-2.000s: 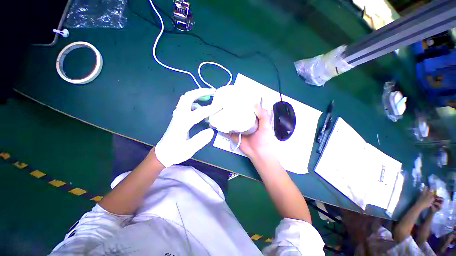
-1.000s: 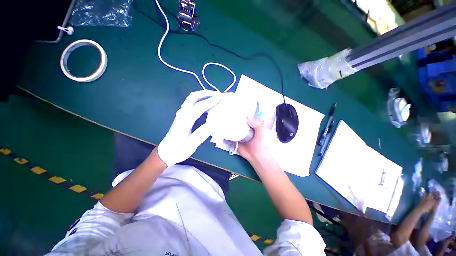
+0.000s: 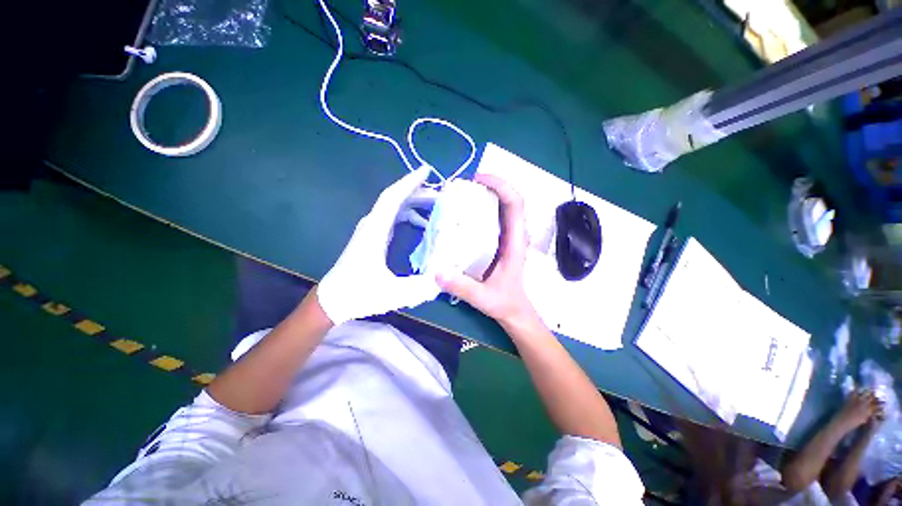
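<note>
A white electronic unit [image 3: 467,225], rounded and palm-sized, is held over the bench's front edge between both hands. A bluish face of it shows toward the left. My left hand [image 3: 374,259], in a white knit glove, holds the unit's left side with thumb below and fingers above. My bare right hand [image 3: 506,259] is curved around its right side, thumb low on the front. A white cable [image 3: 337,119] runs from the back and loops [image 3: 442,121] just behind the unit. Its end is hidden near the hands, so I cannot tell if it is plugged in.
A tape roll [image 3: 210,126] lies left on the green bench [image 3: 267,188]. A black mouse [image 3: 578,240] lies on a white sheet [image 3: 593,321]. Pens [image 3: 661,259] and a record sheet [image 3: 727,331] lie right. A metal upright [image 3: 791,83] stands behind. Another person's hands [image 3: 856,407] show lower right.
The unit has been turned between the hands. My right hand has come up around its right side and my left fingers have spread apart, showing the bluish face. The view has shifted slightly.
</note>
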